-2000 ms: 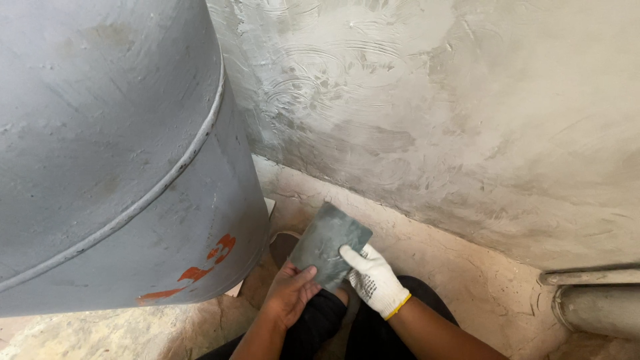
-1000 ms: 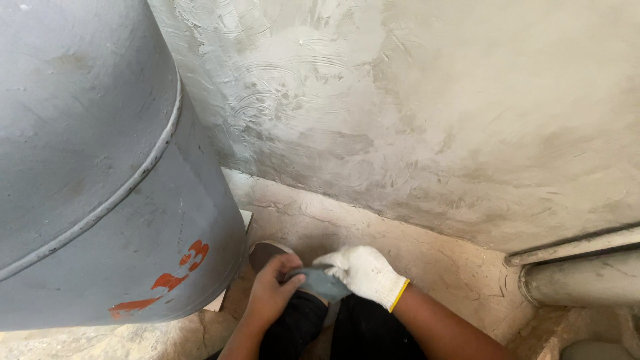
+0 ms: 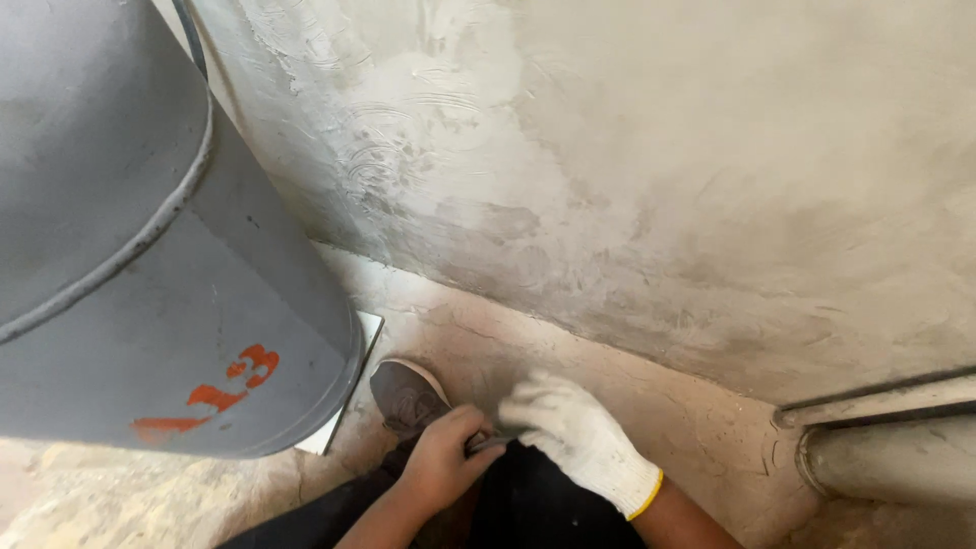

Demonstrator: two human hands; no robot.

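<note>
My bare left hand (image 3: 450, 461) is closed around the edge of a dark, thin flat sheet (image 3: 492, 442), seen nearly edge-on at the bottom centre. My right hand (image 3: 576, 438), in a white knit glove with a yellow cuff, is beside the sheet's right end, its fingers blurred and bent; whether they touch the sheet cannot be told. Both hands are above my dark-clothed legs. Behind them rises a plastered wall (image 3: 648, 191) with swirled trowel marks and a wetter-looking, lighter patch on its left side.
A large grey metal tank (image 3: 252, 305) with orange painted marks stands at the left, a white board (image 3: 370, 335) under its edge. My shoe (image 3: 408, 393) is on the rough concrete floor (image 3: 648, 381). Two pipes, one thin (image 3: 884, 400) and one thick (image 3: 892, 461), run along the lower right.
The dark sheet was seen broad side up between both hands; now it shows nearly edge-on. The gloved fingers have moved off its face.
</note>
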